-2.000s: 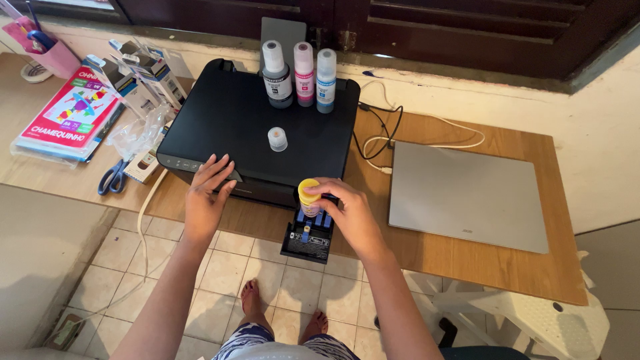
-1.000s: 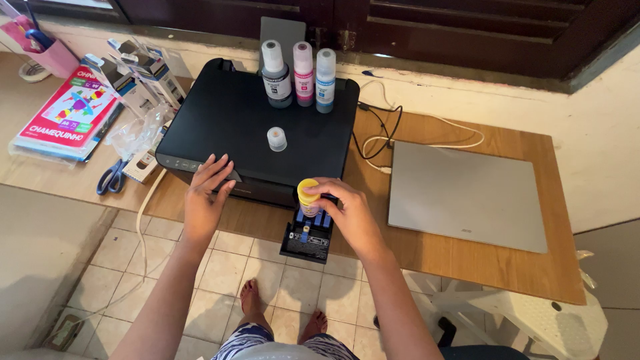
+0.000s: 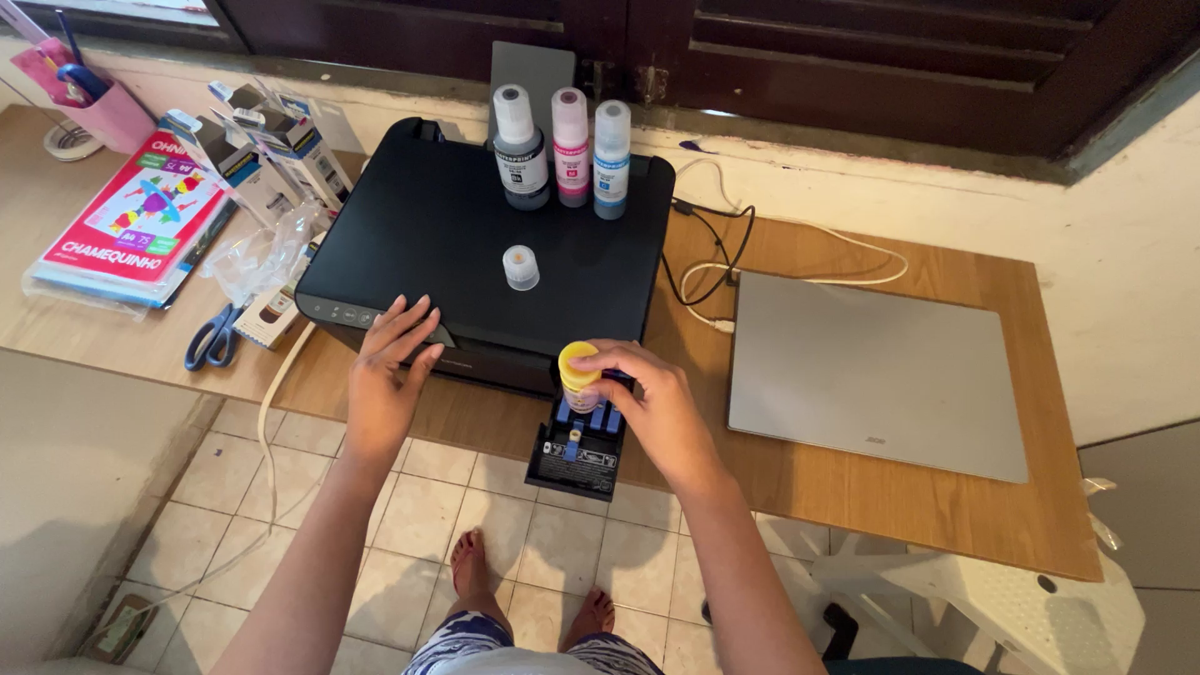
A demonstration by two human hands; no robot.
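My right hand [image 3: 647, 394] grips a yellow ink bottle [image 3: 580, 364], held bottom up over the open ink tank cover [image 3: 577, 459] at the front right of a black printer [image 3: 450, 244]. The bottle's lower end is hidden in the tank bay. Spread fingers of my left hand [image 3: 394, 366] rest on the printer's front left edge, holding nothing. A translucent bottle cap [image 3: 520, 268] stands on the lid. Behind it are a black ink bottle [image 3: 520, 164], a magenta ink bottle [image 3: 571, 159] and a cyan ink bottle [image 3: 611, 173], all upright.
A closed grey laptop [image 3: 872, 375] lies on the wooden table [image 3: 1050, 450], right of the printer, with cables [image 3: 750, 272] behind. To the left are scissors [image 3: 214, 339], opened ink boxes [image 3: 272, 159], a plastic bag [image 3: 267, 258], a paper pack [image 3: 136, 220] and a pink pen holder [image 3: 111, 112].
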